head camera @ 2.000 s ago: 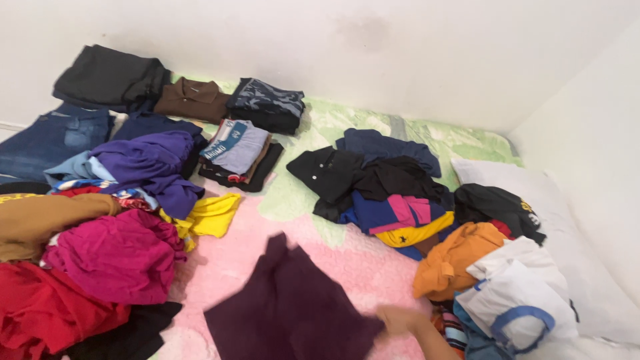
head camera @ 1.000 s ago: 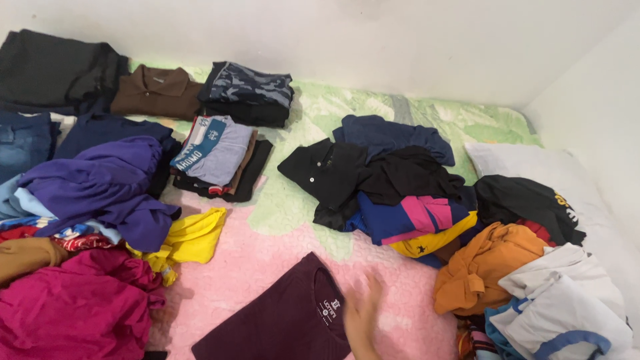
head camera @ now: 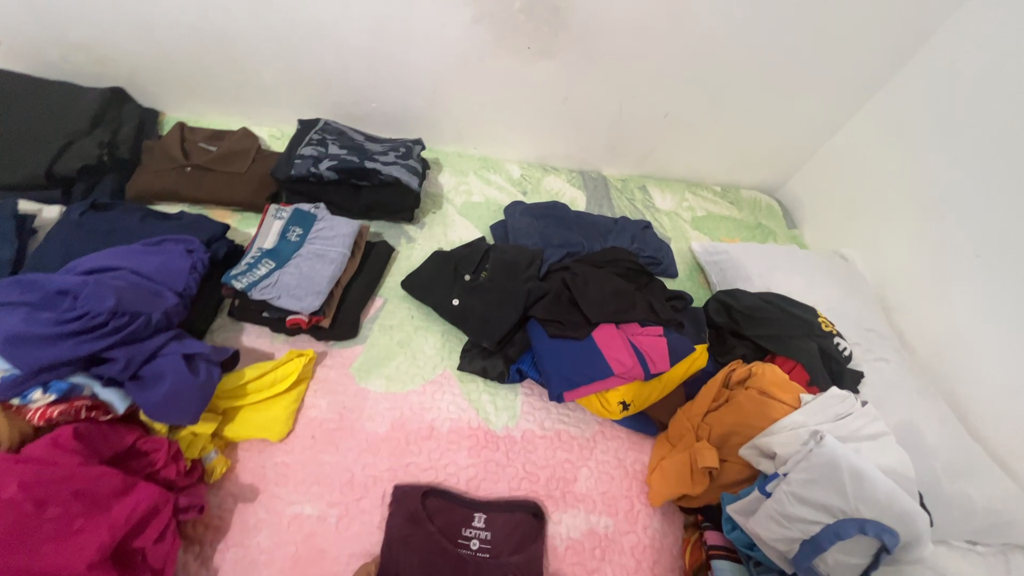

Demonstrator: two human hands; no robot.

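Observation:
A dark maroon T-shirt point(head camera: 472, 532) with a printed neck lies at the bottom middle of the head view, its neckline up and its sides turned in to a narrow shape. The lower part of the shirt is cut off by the frame edge. At its left edge only a small bit of my left hand point(head camera: 366, 567) shows, touching or close beside the cloth; its grip is hidden. My right hand is out of view.
Left of the shirt lie a magenta garment point(head camera: 88, 496), a yellow one point(head camera: 260, 396) and a purple one point(head camera: 120, 320). Folded underwear point(head camera: 308, 256) and a brown polo shirt point(head camera: 204, 172) are behind. To the right are an orange garment point(head camera: 724, 432), white clothing point(head camera: 840, 488) and a pillow point(head camera: 800, 268).
The maroon shirt, spread wider before, is now narrower with its neckline facing up. The hand seen at its right side has left the view.

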